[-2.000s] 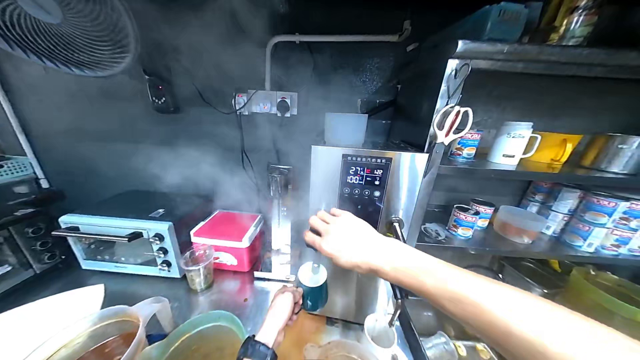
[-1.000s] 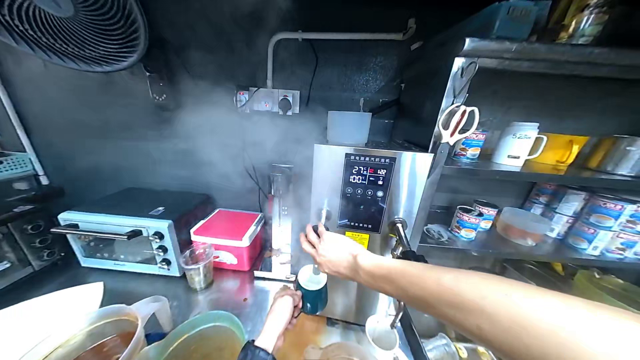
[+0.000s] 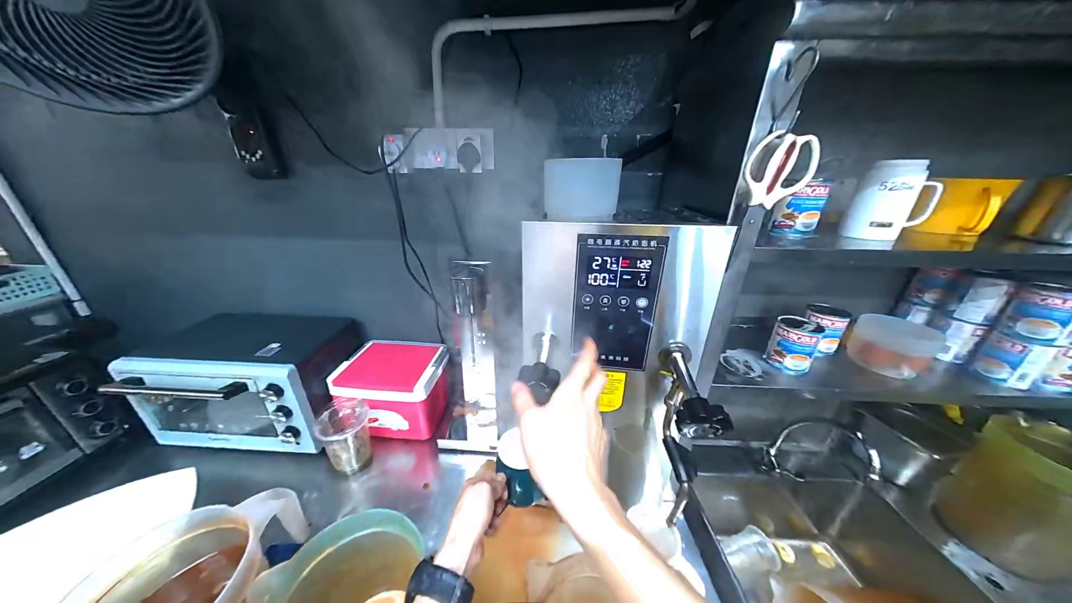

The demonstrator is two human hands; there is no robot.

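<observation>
My left hand (image 3: pixel 479 508), with a black band on its wrist, grips the side of a dark green cup (image 3: pixel 519 484) in front of a steel steam machine (image 3: pixel 548 276). The cup's opening is pale, and my right forearm partly covers it. Fingers spread, my right hand (image 3: pixel 568 414) is raised beside the black valve knob (image 3: pixel 538 381) on the machine's left side. Whether its thumb touches the knob cannot be told. A second black knob with a steam pipe (image 3: pixel 702 416) is on the machine's right side. Steam drifts over the area.
Large plastic jugs (image 3: pixel 260 519) of brown liquid stand at the lower left. Behind them are a toaster oven (image 3: pixel 218 394), a clear cup (image 3: pixel 345 440) and a red-and-white box (image 3: pixel 389 389). Right of the machine are a steel sink (image 3: pixel 804 519) and shelves (image 3: pixel 871 381) holding cans and mugs.
My right hand has turned, its fingers now spread upward beside the left knob. My left hand stays at the green cup. The view has shifted a little.
</observation>
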